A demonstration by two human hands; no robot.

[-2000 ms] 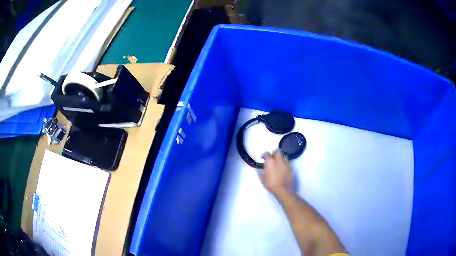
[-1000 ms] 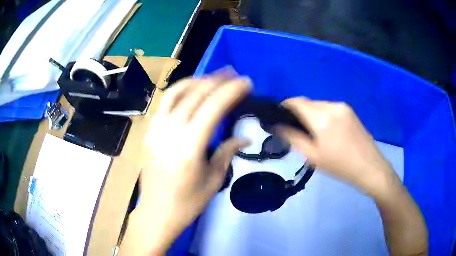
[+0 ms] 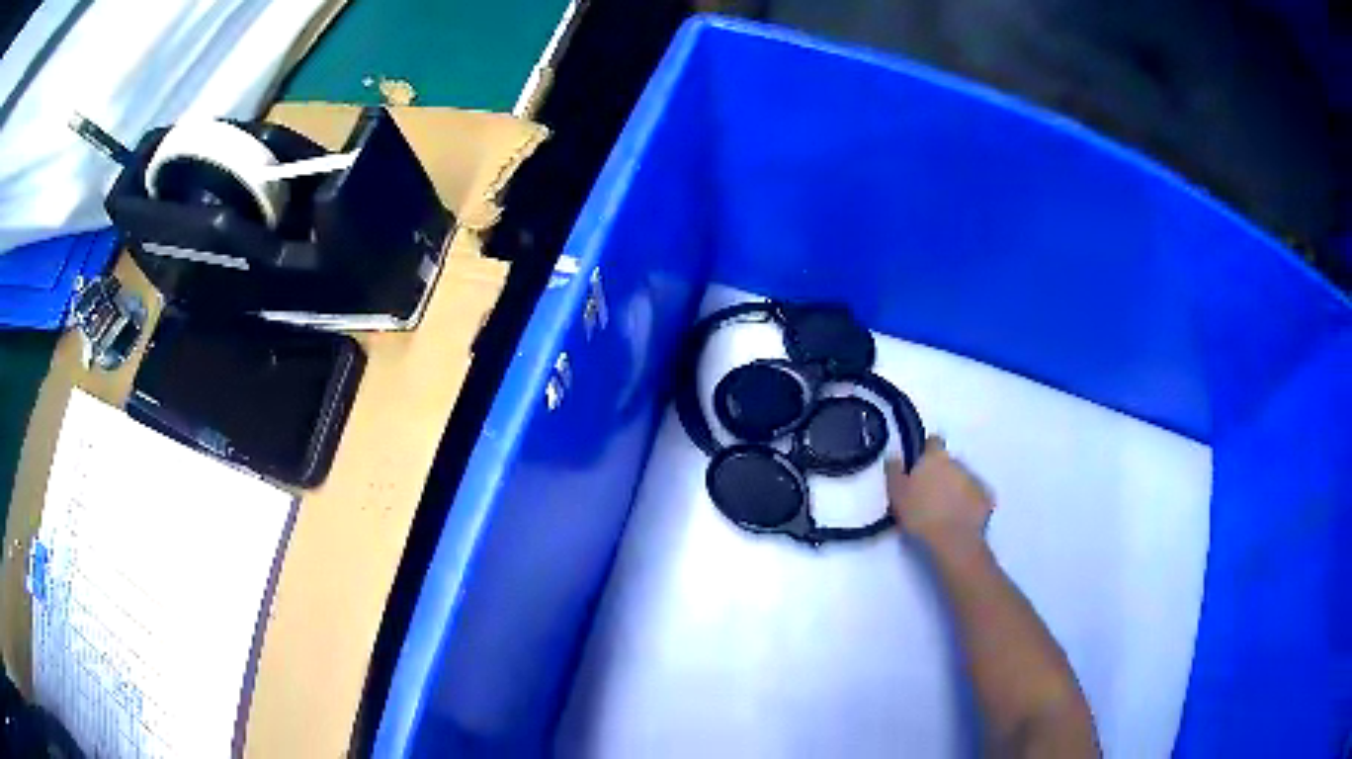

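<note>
Two black over-ear headphones lie interlocked on the white sheet (image 3: 1090, 489) at the bottom of the blue bin (image 3: 949, 193). The first headphone (image 3: 691, 389) has its band toward the bin's left wall. The second headphone (image 3: 761, 489) has its band toward the right, with its cups among those of the first. My right hand (image 3: 943, 497) is at the right side of the second headphone's band, its fingers on it. My left hand is not in view.
Left of the bin, a tape dispenser (image 3: 282, 223), a black smartphone (image 3: 245, 389), a small metallic block (image 3: 107, 322) and a printed record sheet (image 3: 148, 578) lie on brown cardboard (image 3: 401, 378). The bin's left wall stands between them and the headphones.
The second headphone, held up between both hands one second ago, now lies against the first on the sheet. My left hand has left the view.
</note>
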